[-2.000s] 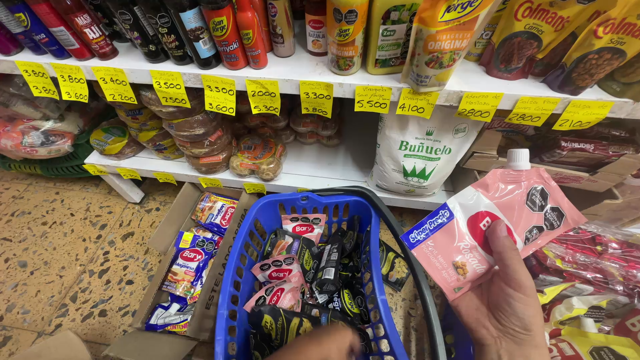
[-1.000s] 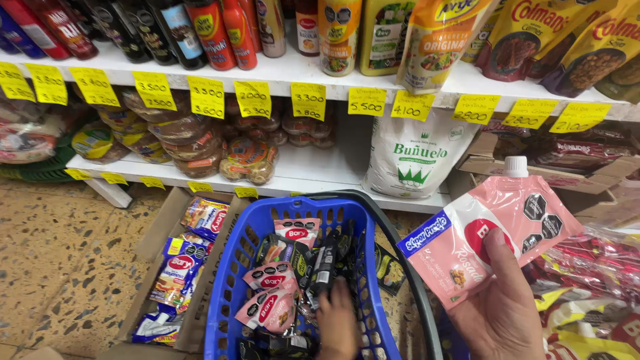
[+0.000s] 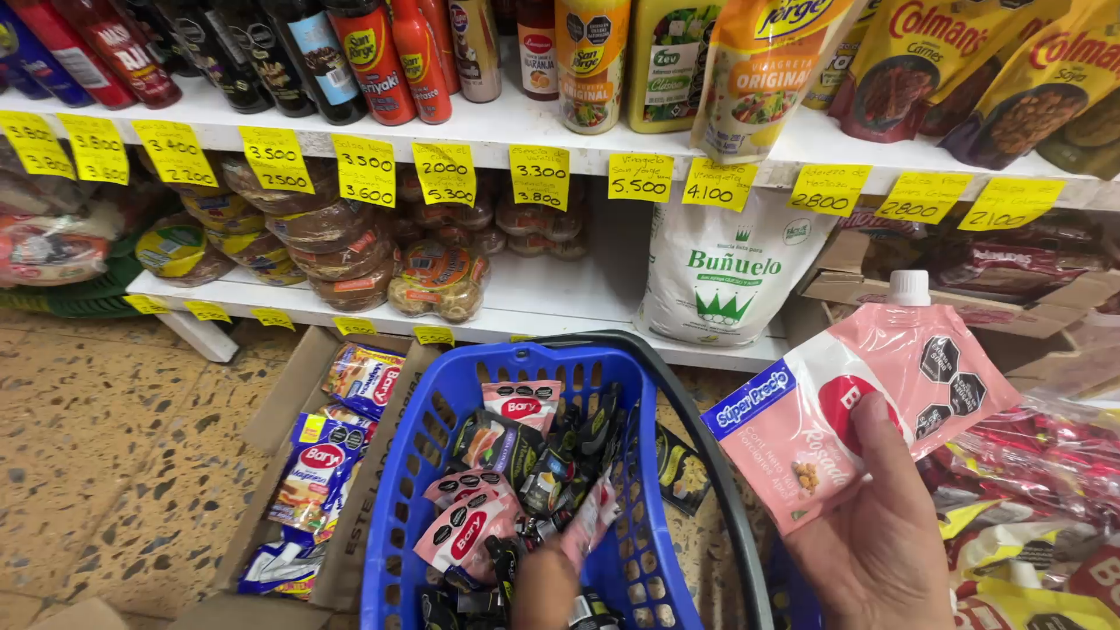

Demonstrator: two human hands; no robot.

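Observation:
My right hand (image 3: 875, 534) holds up a pink Bary sauce pouch (image 3: 822, 437) with a white screw cap, thumb across its front and fingers hidden behind. A blue plastic basket (image 3: 647, 525) with a dark handle stands to the left of it. Inside lie several small pink Bary sachets (image 3: 468, 529) and dark sachets (image 3: 542, 477). Blurred and partly cut off by the bottom edge, my left hand (image 3: 544, 591) is inside the basket, beside a tilted pink sachet (image 3: 593, 518). Whether its fingers grip that sachet cannot be seen.
A cardboard box (image 3: 346, 551) of Bary mayonnaise sachets stands left of the basket on the speckled floor. Behind are white shelves (image 3: 560, 306) with sauce bottles, packaged baked goods and a white Buñuelo bag (image 3: 726, 271). Shiny packets (image 3: 1032, 490) lie at right.
My left hand has moved lower in the view within the basket. A pink sachet now stands tilted beside its fingers. The right hand keeps holding the pouch.

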